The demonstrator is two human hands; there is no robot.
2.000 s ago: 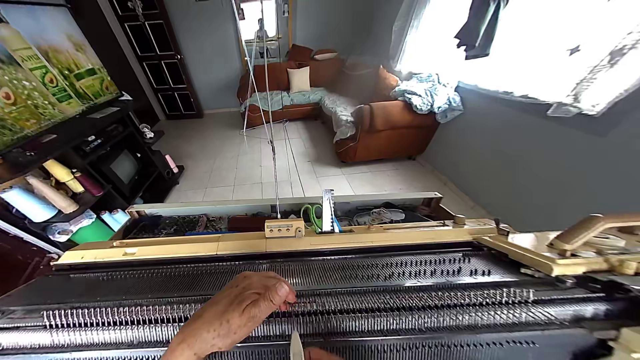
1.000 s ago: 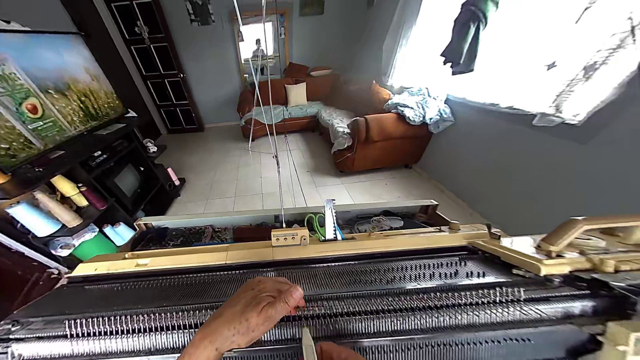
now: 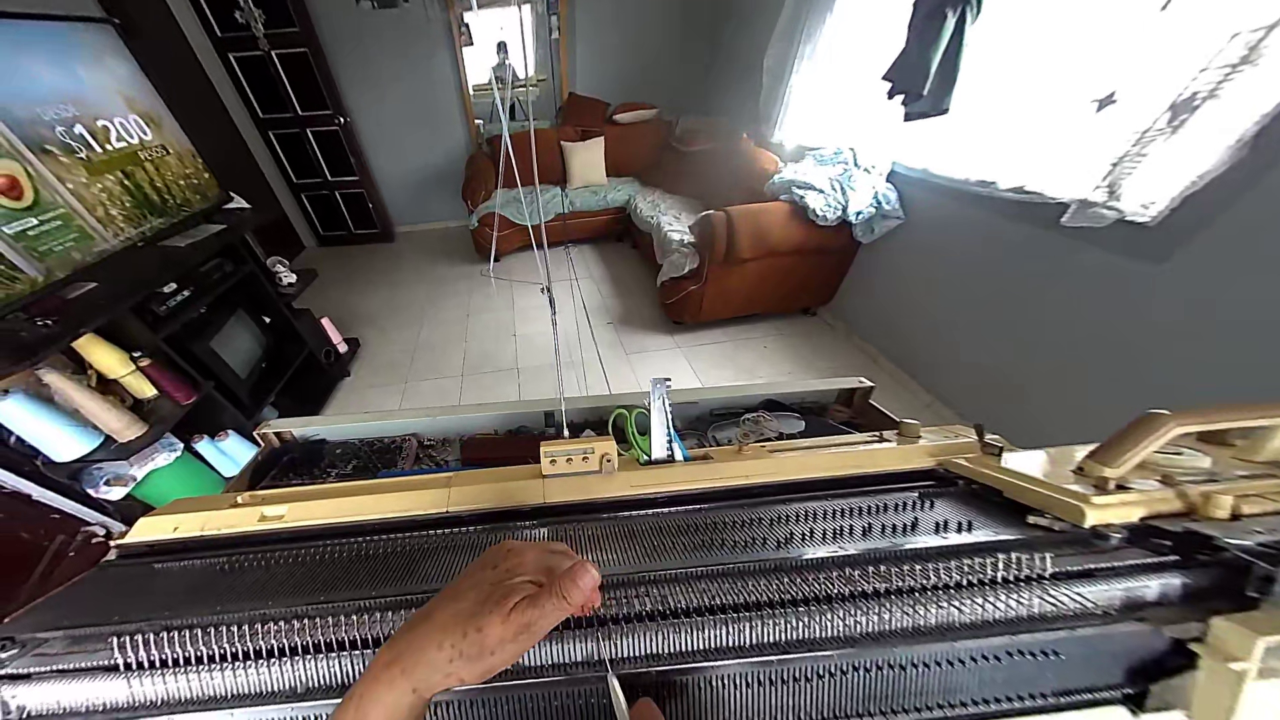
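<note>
A knitting machine with two needle beds (image 3: pixel 820 600) spans the bottom of the view. My left hand (image 3: pixel 500 610) is over the middle of the beds, its thumb and fingers pinched together on something small and reddish, too small to name. Just below its fingertips, a thin pale tool (image 3: pixel 618 695) points up at the needles; a fine strand or thin tip runs up from it. My right hand (image 3: pixel 646 710) holds this tool at the bottom edge, mostly out of view. The carriage with its beige handle (image 3: pixel 1150 450) rests at the right end of the machine.
Behind the beds, a long tray (image 3: pixel 380 412) contains green-handled scissors (image 3: pixel 630 432) and loose items. Yarn rises from a beige block (image 3: pixel 578 458) on the rail. Yarn cones (image 3: pixel 50 425) stand on a shelf at left, below a television (image 3: pixel 90 150). A brown sofa (image 3: pixel 770 250) stands beyond.
</note>
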